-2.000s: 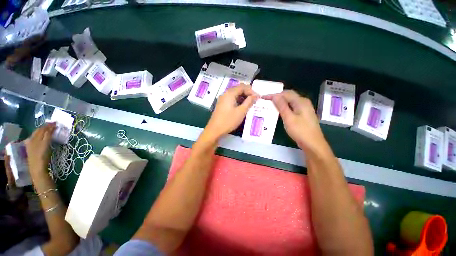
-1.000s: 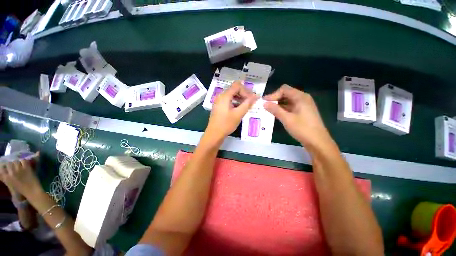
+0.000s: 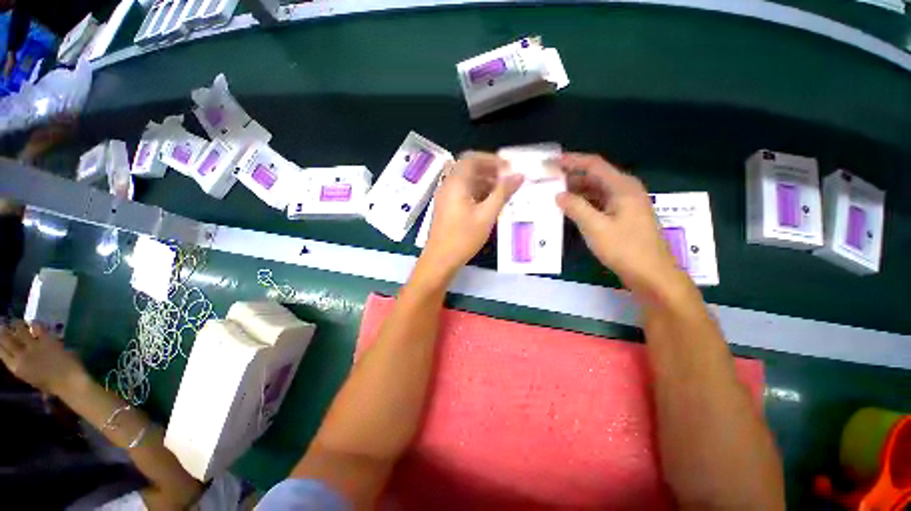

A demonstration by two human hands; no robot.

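A white retail box (image 3: 531, 232) with a purple picture stands between my hands at the belt's near edge. Its top flap (image 3: 530, 160) is up and slightly blurred. My left hand (image 3: 469, 208) grips the box's upper left side. My right hand (image 3: 607, 212) grips its upper right side, fingertips near the flap. Another white box (image 3: 691, 238) is just behind my right wrist, partly hidden. Part of a further box shows behind my left hand. The pink-red mat (image 3: 544, 409) is under my forearms.
Several boxes (image 3: 333, 192) lie on the belt at left, some open. An open box (image 3: 507, 78) lies farther back. Two boxes (image 3: 786, 203) stand at right. Left are stacked boxes (image 3: 225, 384), pale loops (image 3: 165, 324) and another person's hand (image 3: 40, 357). A tape dispenser (image 3: 889, 464) is lower right.
The box formerly between my hands appears to be the one now at my right wrist. My hands have taken hold of another box. The belt boxes have shifted right.
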